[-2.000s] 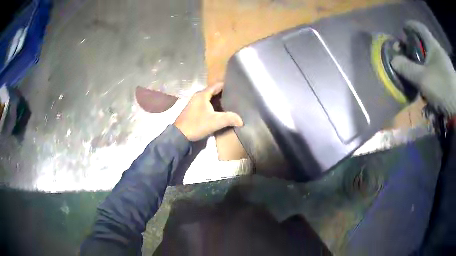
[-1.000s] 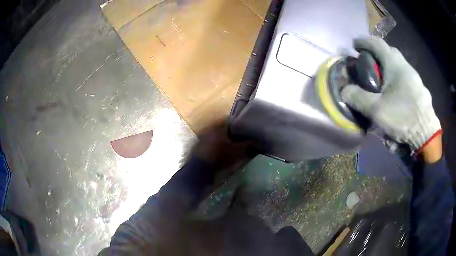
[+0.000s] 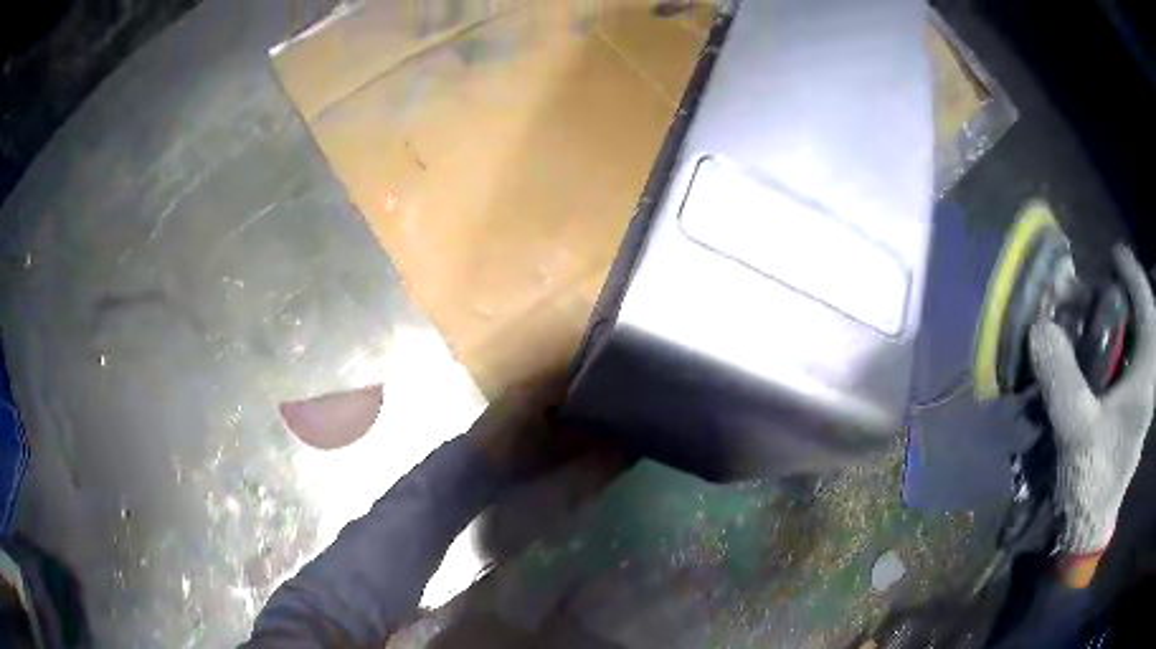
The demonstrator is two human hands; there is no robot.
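Observation:
The large grey metal cover [image 3: 811, 140] stands at centre right, its side with the recessed rounded rectangle [image 3: 799, 247] facing up. My right hand [image 3: 1097, 406], in a white knit glove with an orange cuff, is closed around the air sander [image 3: 1078, 323] at the right edge. The sander's yellow-rimmed pad [image 3: 1014, 298] is off the cover, with a gap between them. My left hand [image 3: 558, 425] is dark and blurred at the cover's lower left corner; its fingers are hard to make out, so its grip cannot be told.
Tan cardboard [image 3: 494, 190] lies left of and under the cover on the scuffed metal table [image 3: 190, 279]. A reddish-brown half-circle piece [image 3: 332, 418] lies on the table. A blue object [image 3: 13, 450] shows at the left edge. Speckled green floor [image 3: 748, 545] is below the cover.
The cover has turned from its broad face to its narrower side. My right hand has moved the sander off the cover to the right. My left hand stays by the near corner.

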